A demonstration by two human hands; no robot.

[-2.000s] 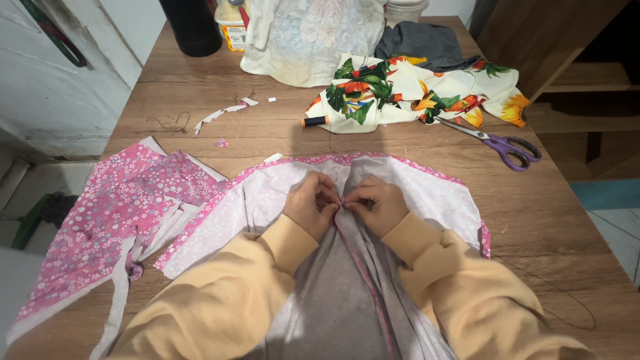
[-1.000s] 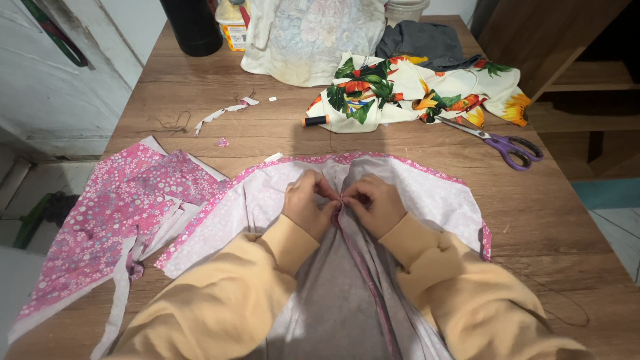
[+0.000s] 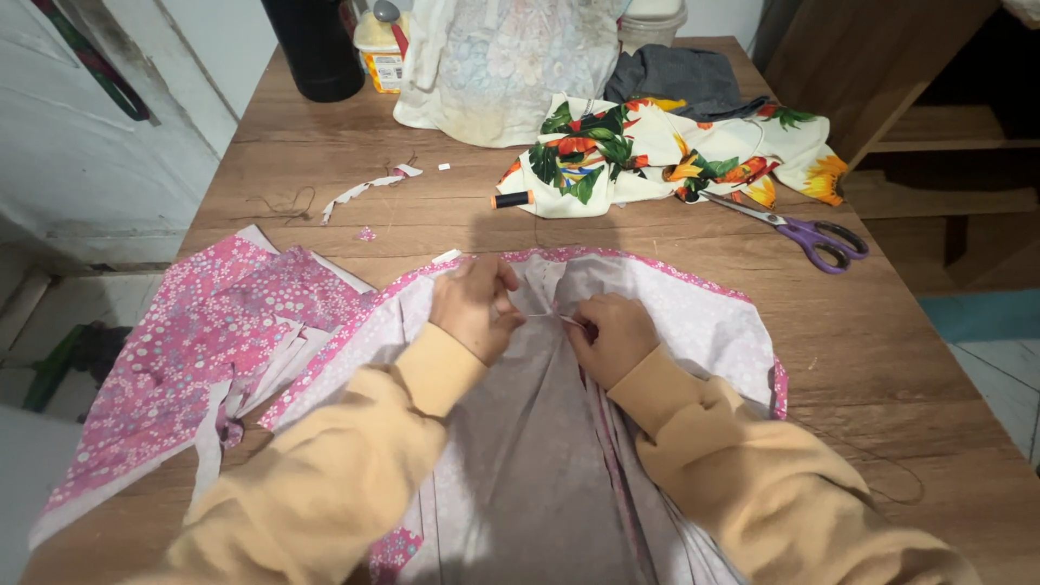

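Observation:
A large piece of pink floral fabric (image 3: 520,455) lies with its pale side up, its pink edge curving along the far side. My left hand (image 3: 475,309) is above it, thumb and forefinger pinched on a thin pale thread (image 3: 536,315) stretched across to the right. My right hand (image 3: 611,335) pinches the fabric at a seam, where the thread ends. Whether a needle is there cannot be seen. Below my right hand a folded pink seam runs toward me. Beside my left arm lies another pink floral piece (image 3: 219,325) with narrow strips.
Purple-handled scissors (image 3: 821,240) lie at the right, blades touching a tropical-print cloth (image 3: 650,154). A dark thread spool (image 3: 512,199) rests at that cloth's left end. Farther back are a grey cloth (image 3: 682,81), a whitish cloth (image 3: 504,73), a tub (image 3: 380,57) and a black cylinder (image 3: 317,49).
My hands were together at the seam and have parted. My left hand has moved left, with thread now visible between them, while my right hand stays at the fabric.

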